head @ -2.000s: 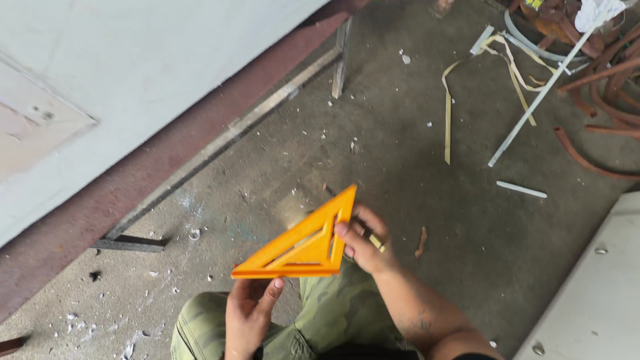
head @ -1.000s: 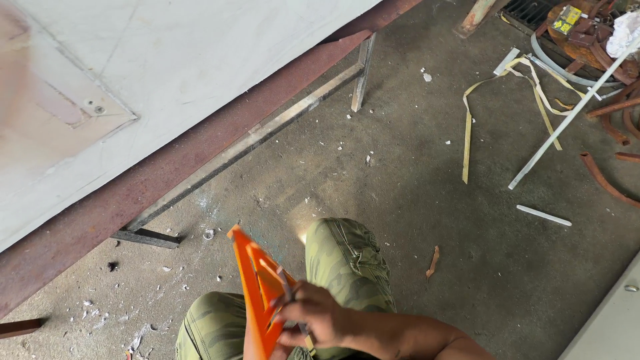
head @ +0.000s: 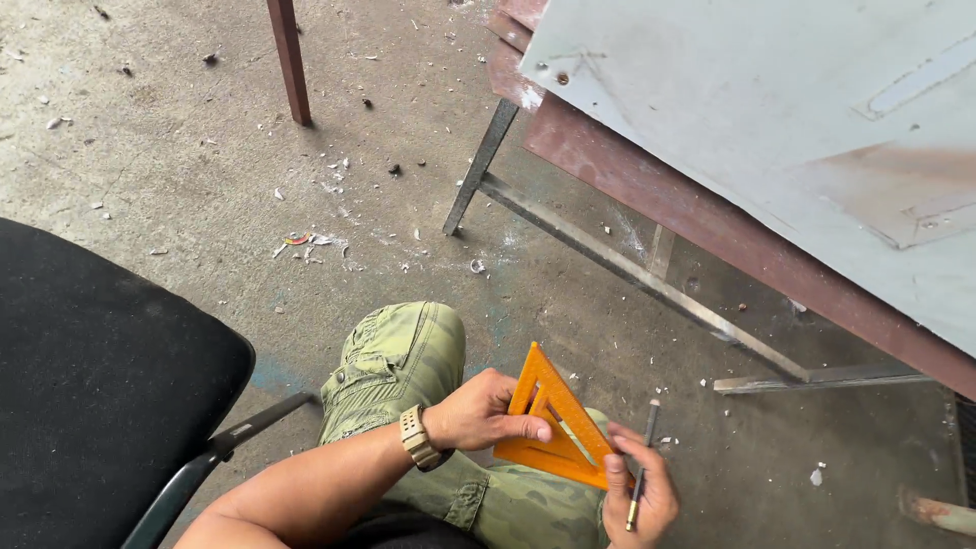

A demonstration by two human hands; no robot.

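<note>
An orange triangular speed square [head: 560, 427] is held over my lap, one corner pointing up. My left hand [head: 488, 412], with a tan watch on its wrist, grips the square's left side, thumb on its face. My right hand [head: 640, 488] pinches the lower right corner between thumb and fingers. A dark pencil [head: 644, 465] is also in my right hand, lying across the fingers with its pale end up and a brass-coloured end down.
A pale panel [head: 747, 130] lies on a reddish-brown sheet [head: 648, 198] over a metal stand [head: 610, 263] at the upper right. A black chair [head: 99, 366] stands at the left. White scraps [head: 313, 240] litter the concrete floor. A brown metal leg [head: 290, 61] stands at the top.
The view has swung strongly, bringing the chair in. The square, seen steeply tilted one second ago, now shows its broad face, with a hand on each side.
</note>
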